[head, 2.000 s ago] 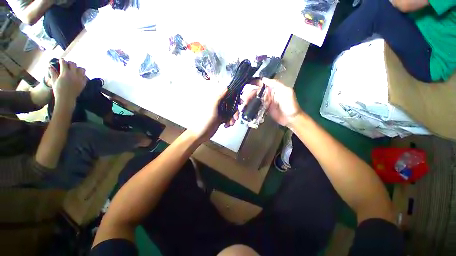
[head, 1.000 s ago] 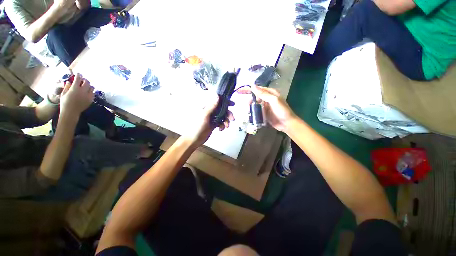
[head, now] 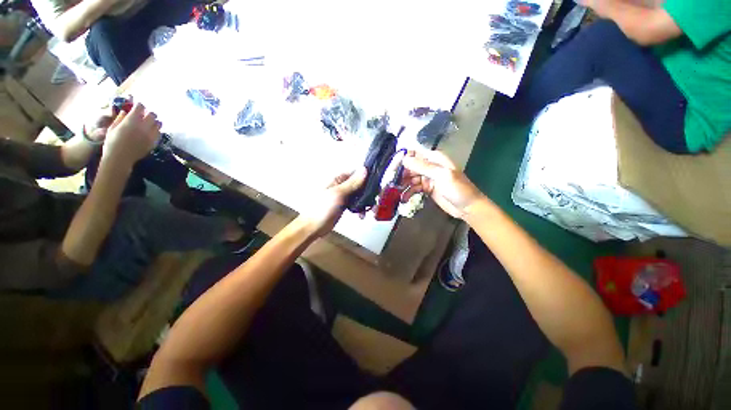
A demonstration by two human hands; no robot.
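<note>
My left hand (head: pixel 338 198) is closed around a black cable coil (head: pixel 374 170), held upright above the near corner of the white table (head: pixel 276 172). My right hand (head: pixel 437 182), just right of the coil, pinches a short black cord at the fingertips. A red block-like part (head: pixel 388 203) hangs below that cord, between the hands. A small pale piece (head: pixel 412 206) shows under my right fingers; I cannot tell what it is. Bagged cable sets (head: pixel 340 117) lie on the table beyond my hands, one with an orange-red part (head: pixel 322 91).
A person's hands (head: pixel 132 134) work at the left table edge. Another person sits at the top left, and one in a green shirt (head: pixel 696 60) at the top right. A white-wrapped bundle (head: pixel 567 160) and a red bag (head: pixel 639 286) are at right. Cardboard (head: pixel 365 268) lies under the table corner.
The red part now shows between my hands, where a dark block with a silvery end showed before. Both hands stay close together over the table corner, the left one still around the coil.
</note>
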